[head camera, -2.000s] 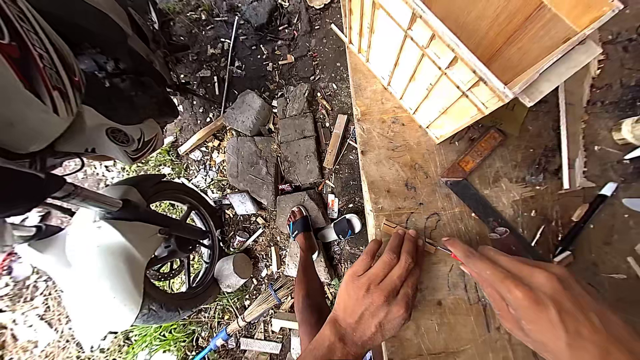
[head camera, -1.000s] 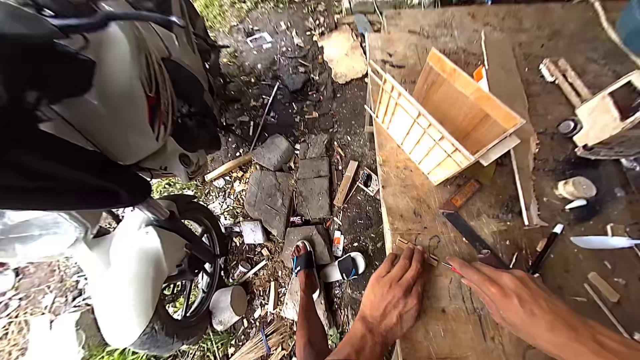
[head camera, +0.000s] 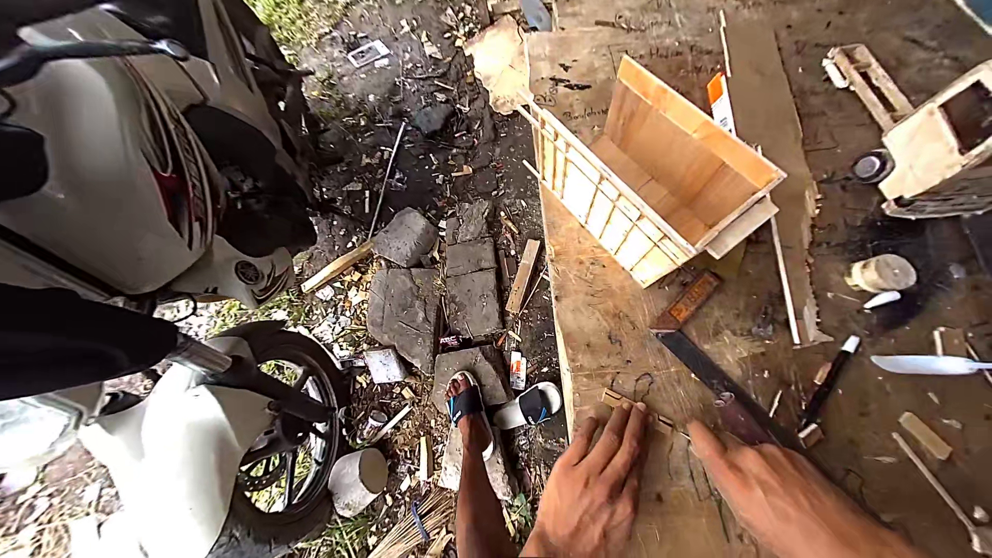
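Note:
My left hand presses a small wooden strip flat on the plywood tabletop, fingertips on its near side. Just right of the strip, my right hand is closed around a small tool, mostly hidden by the fingers; only its thin metal tip shows, pointing at the strip's right end. Beyond the hands lies a try square with a wooden handle and a dark metal blade. A slatted wooden box, open at the top, stands farther back on the table.
At right are a black marker, a white knife blade, a round wooden piece and a wooden model truck cab. A long board lies behind the box. Left of the table are a motorcycle, stone slabs and a sandalled foot.
The view has shifted, showing more of the table's far and right parts. Both hands stay at the small strip, the right one close beside its end.

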